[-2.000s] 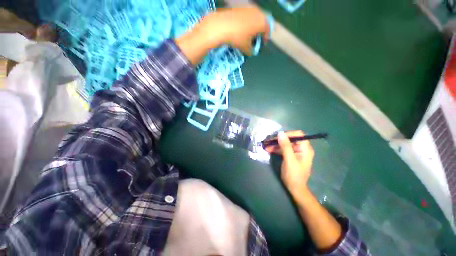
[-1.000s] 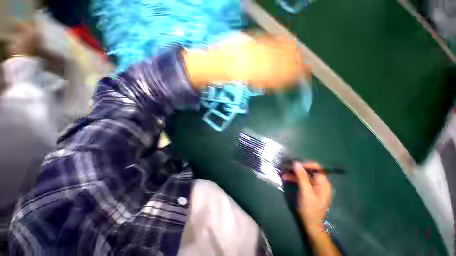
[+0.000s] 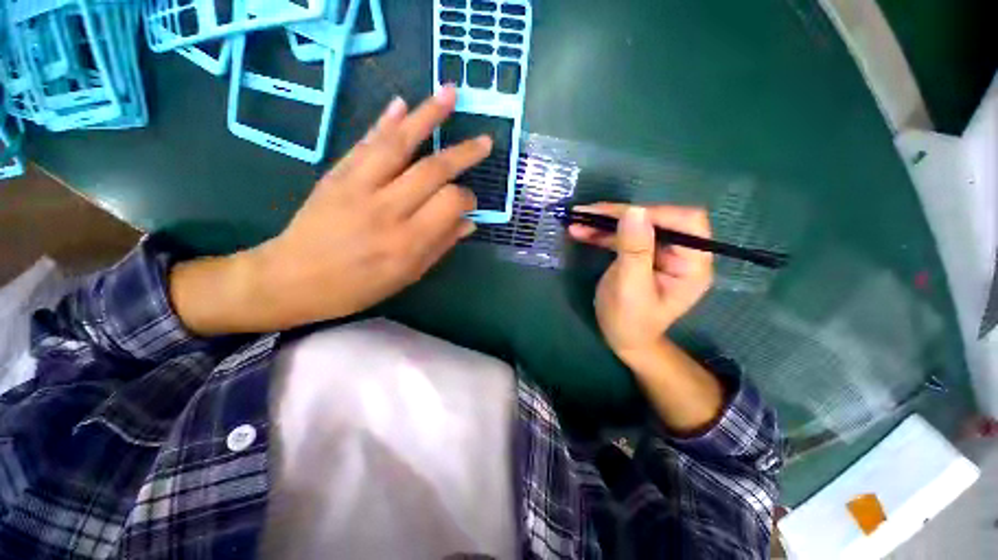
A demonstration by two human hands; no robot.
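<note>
A light-blue housing (image 3: 483, 104) lies flat with its key holes away from me and its large window near me, partly over a clear backing sheet (image 3: 538, 197) with rows of dark strips. My left hand (image 3: 378, 224) rests at the housing's left edge with fingers spread, fingertips on or over the window. Whether it grips the housing cannot be told. My right hand (image 3: 651, 268) holds black tweezers (image 3: 722, 247) like a pen, tip at the strips on the sheet, right of the housing. Any strip at the tip is too small to see.
More light-blue housings (image 3: 280, 93) lie loose and overlapping at upper left. Used clear liners (image 3: 837, 339) lie to the right. A white item with an orange patch (image 3: 881, 487) is at lower right. A pale metal edge strip (image 3: 875, 55) runs along the upper right.
My left hand has come from the upper area down beside the sheet, where a housing now lies. The view has shifted. My right hand still holds the tweezers at the sheet.
</note>
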